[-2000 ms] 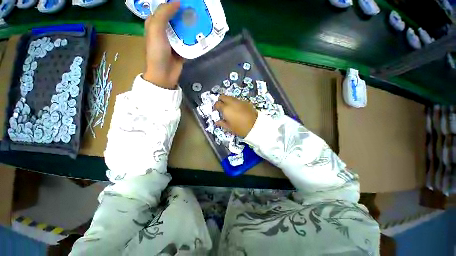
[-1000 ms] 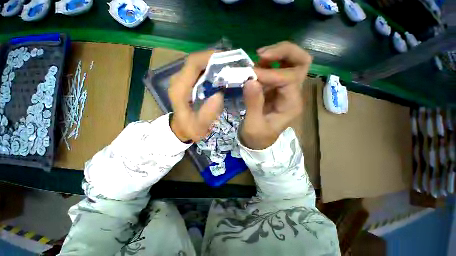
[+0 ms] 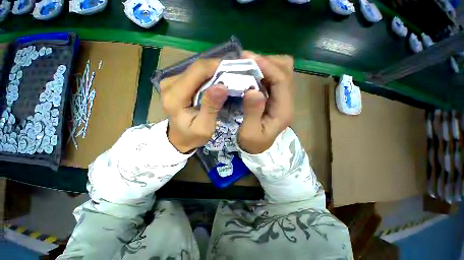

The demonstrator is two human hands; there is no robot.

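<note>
My left hand [image 3: 191, 104] and my right hand [image 3: 268, 104] together hold a white housing [image 3: 239, 65] end-on above the centre tray. Both thumbs press on a small white plastic part [image 3: 236, 81] at the housing's near face. The blue inside of the housing is not visible from this angle. Below my hands, the grey centre tray [image 3: 203, 55] holds a heap of small white parts [image 3: 220, 137]; my hands hide much of it. The tray's blue end [image 3: 229, 177] points towards me.
At left are a dark tray [image 3: 34, 81] of round parts [image 3: 38, 127] and thin white rods [image 3: 82, 104] on cardboard. White-and-blue housings [image 3: 144, 11] stand on the green belt [image 3: 213, 25]. One closed housing [image 3: 348, 96] lies by the right cardboard [image 3: 376, 152]. Stacked wavy layers [image 3: 445, 152] are far right.
My right hand left the centre tray and came up to the housing, which was turned from face-up to end-on. Since the last frame both thumbs have closed onto the small part.
</note>
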